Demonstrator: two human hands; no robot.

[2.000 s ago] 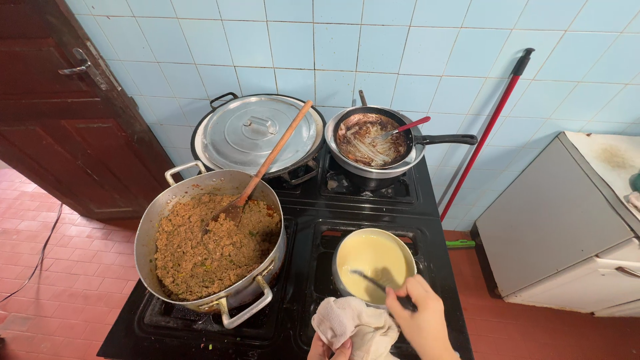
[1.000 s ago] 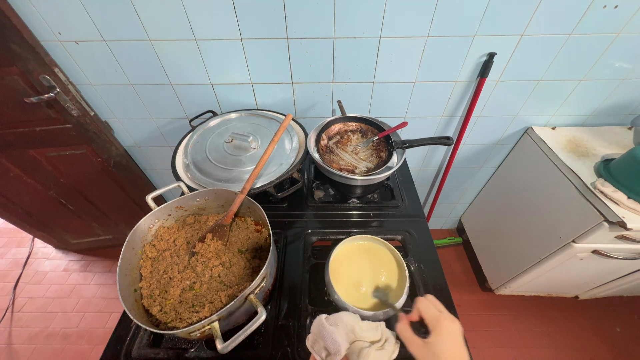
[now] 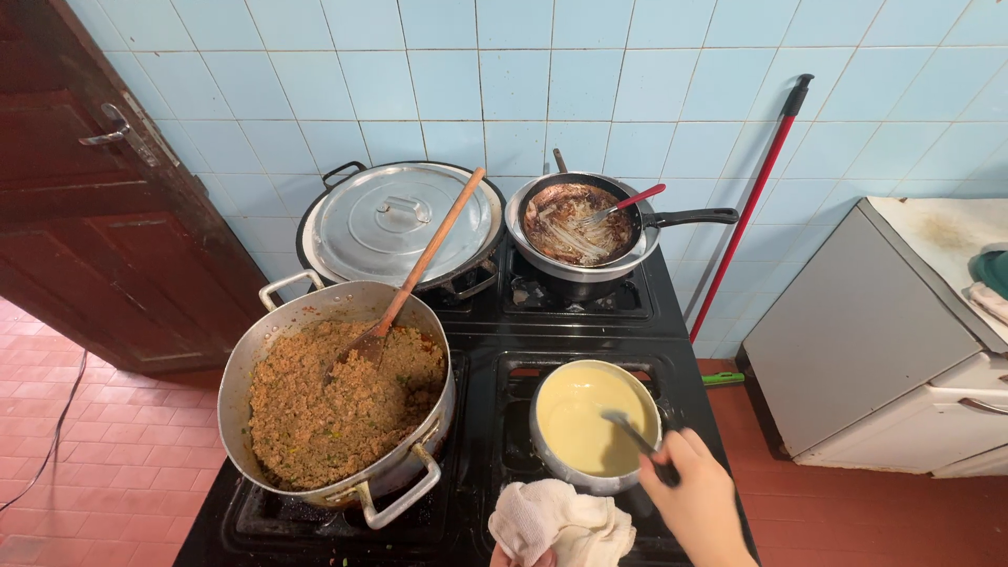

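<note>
My right hand [image 3: 693, 492] grips the black handle of a spoon [image 3: 630, 431], whose metal end is in the pale yellow sauce [image 3: 591, 409] of a small metal pot [image 3: 543, 453]. Only the fingertips of my left hand [image 3: 522, 557] show at the bottom edge, closed on a white cloth [image 3: 559, 520] at the near side of that pot; the cloth covers any handle there. To the left, a large aluminium pot [image 3: 228, 417] holds cooked ground meat [image 3: 339, 425], with a wooden spoon [image 3: 429, 252] leaning in it.
On the black stove [image 3: 472, 354] behind are a big pot under an aluminium lid [image 3: 402, 220] and a greasy frying pan [image 3: 583, 224] with a red-handled fork [image 3: 630, 201], stacked on a metal pan. A red pole [image 3: 744, 213] leans on the tiles, beside a white cabinet [image 3: 858, 346]. A brown door [image 3: 102, 205] stands left.
My right hand has moved the spoon about in the yellow sauce; its end has left the near rim seen one second ago and is nearer the middle. The cloth stays at the pot's near side.
</note>
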